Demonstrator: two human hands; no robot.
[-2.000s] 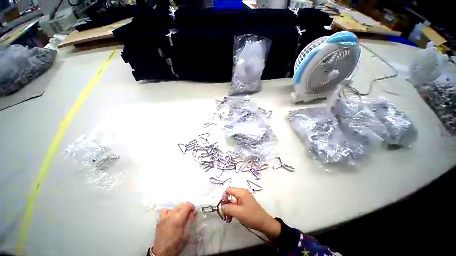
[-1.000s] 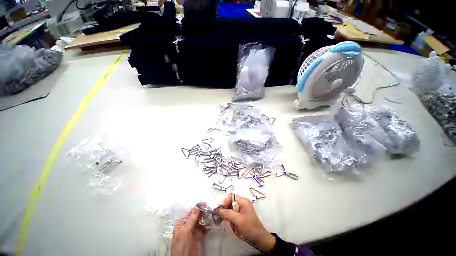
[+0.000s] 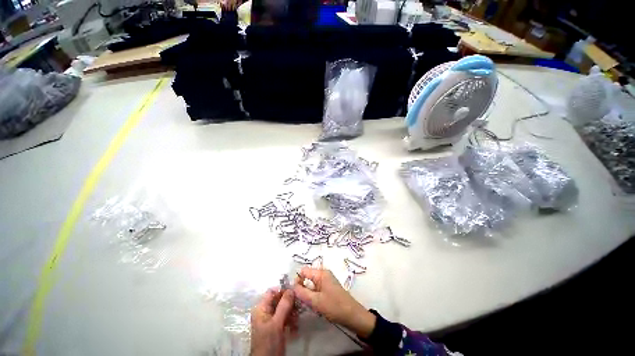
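My left hand (image 3: 270, 321) and my right hand (image 3: 327, 299) meet fingertip to fingertip at the bottom middle. A small silver-grey metal hook (image 3: 285, 281) shows between the fingers, partly hidden. A bit of clear plastic seems to be with it. A small pale object, unclear, sticks out of my right hand's fingers, and a thin dark cord (image 3: 342, 329) runs below that wrist. A loose pile of metal hooks (image 3: 301, 228) lies just beyond my hands, beside an open clear bag of hardware (image 3: 346, 184).
Crinkled clear wrappers (image 3: 235, 306) lie left of my hands, and a wrapper heap (image 3: 134, 226) farther left. Full hardware bags (image 3: 456, 198) lie right, below a white-blue fan (image 3: 452, 104). An upright bag (image 3: 346, 97) stands against black fabric (image 3: 278, 83). Yellow tape (image 3: 87, 181) crosses the table's left.
My hands have come together, the left moving right and up. The hook, earlier spread out between them, is now mostly covered by fingers. The view has shifted slightly.
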